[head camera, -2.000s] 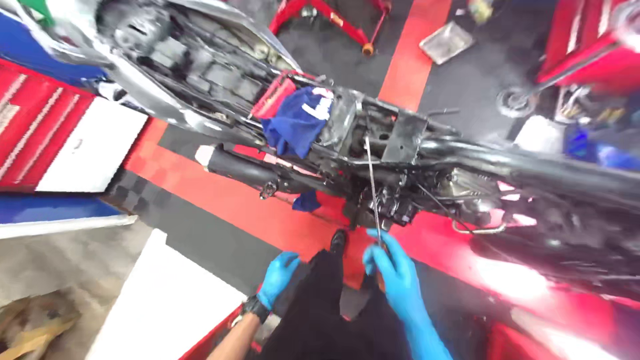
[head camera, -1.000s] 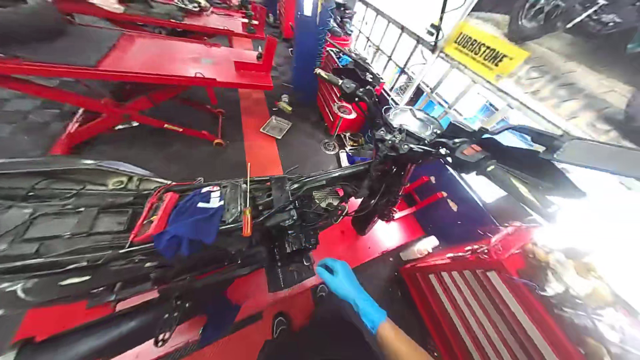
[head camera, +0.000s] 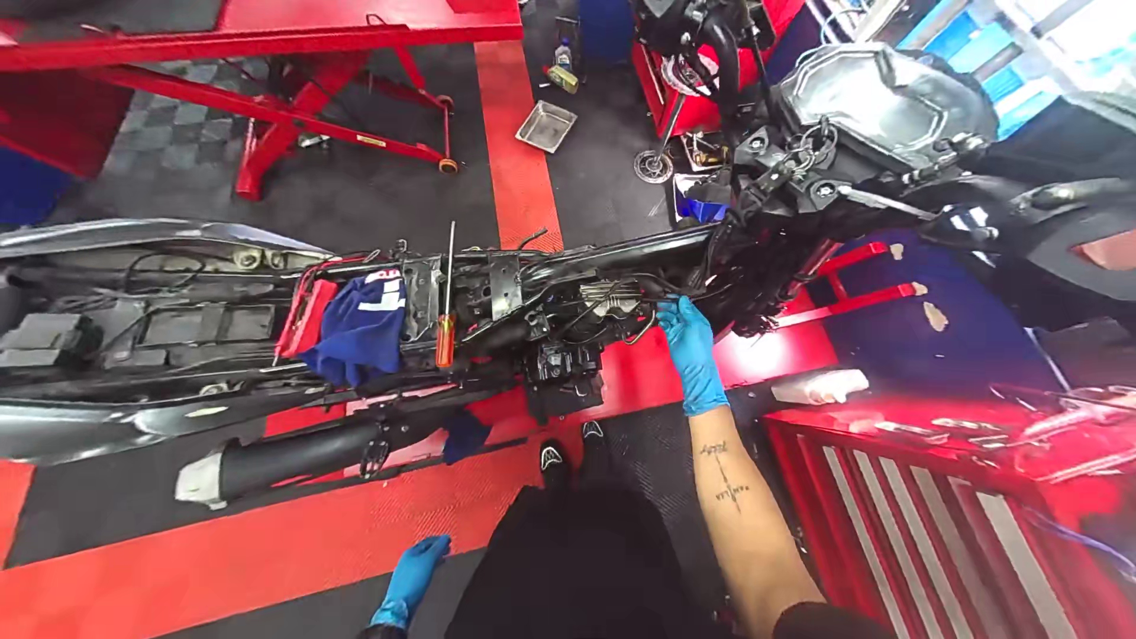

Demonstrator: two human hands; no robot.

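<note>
A stripped motorcycle frame [head camera: 639,253] runs across the view. My right hand [head camera: 688,346], in a blue glove, reaches to the cables and hoses beside the engine [head camera: 612,297]; its fingertips touch or are close to a thin black cable, and whether they grip it cannot be told. My left hand [head camera: 415,572], gloved in blue, hangs low beside my leg, with nothing visible in it. A long screwdriver with an orange handle [head camera: 445,342] lies across the frame. Left of it, a blue cloth [head camera: 359,328] is draped over the frame. The exhaust silencer [head camera: 293,457] is at lower left.
A red tool cabinet [head camera: 923,515] stands at right, with a white bottle [head camera: 821,387] near its corner. Beyond the motorcycle are a red lift table [head camera: 293,44], a metal tray [head camera: 546,126] on the floor and a brake disc [head camera: 653,167]. The headlight [head camera: 887,98] is at upper right.
The screwdriver, at my right hand two seconds ago, now lies on the frame out of my grasp. My right hand has moved to the cables by the engine. The view has swung considerably.
</note>
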